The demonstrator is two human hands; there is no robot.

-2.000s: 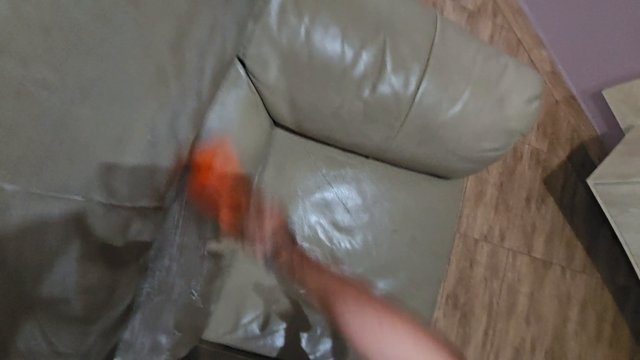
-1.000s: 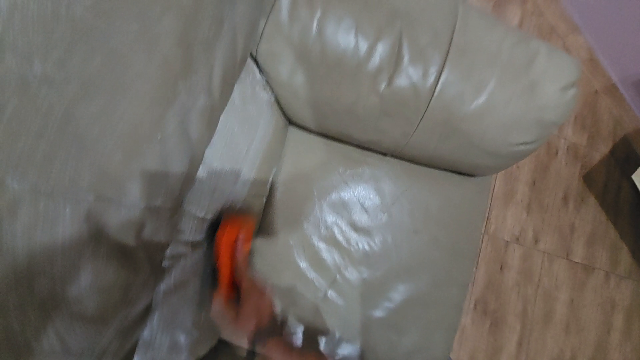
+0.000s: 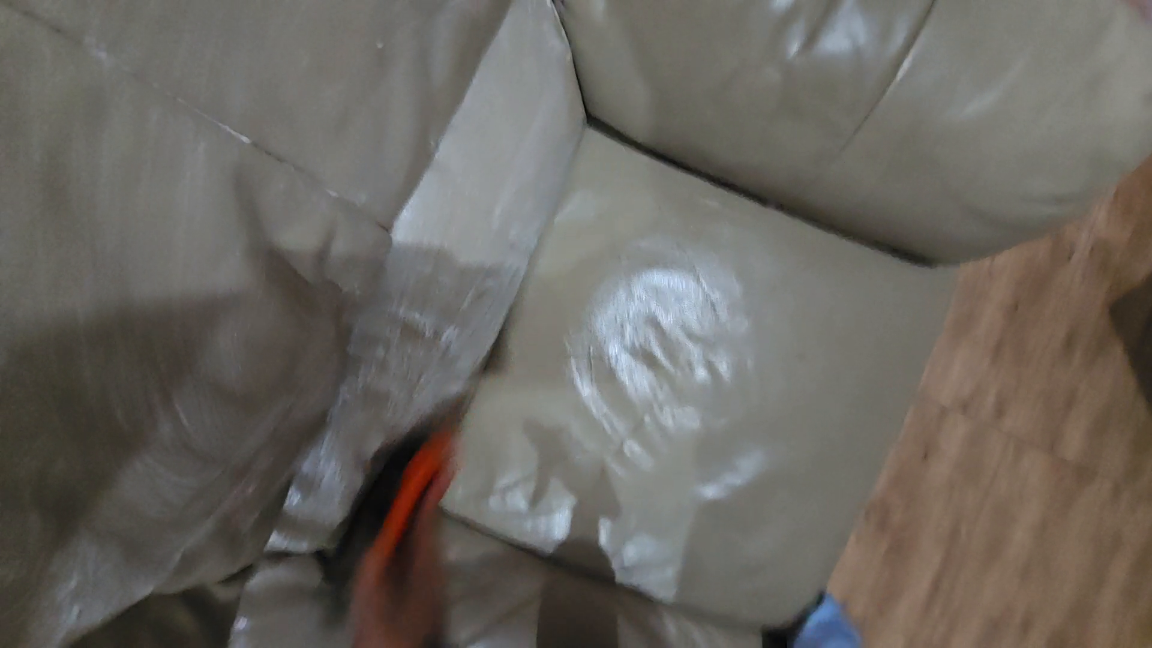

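Note:
One of my hands (image 3: 400,580), blurred at the bottom edge, grips an orange-backed brush (image 3: 414,490) with dark bristles; which hand it is stays hard to tell, though the forearm came from the lower right earlier, so it looks like my right hand. The brush's dark side lies against the side strip (image 3: 486,171) of the grey-beige leather sofa, beside the seat cushion (image 3: 810,378). Whitish wet streaks mark that strip and the large leather panel (image 3: 180,225) to its left. My left hand is not in view.
A padded leather section (image 3: 765,99) rises along the top right. Brown wood-look floor (image 3: 1008,432) lies at the right, with a dark object at its edge. A bit of light blue cloth (image 3: 826,625) shows at the bottom. Shadows fall across the leather.
The hand with the orange brush has moved down along the side strip, toward the front of the seat. The view has come closer to the sofa.

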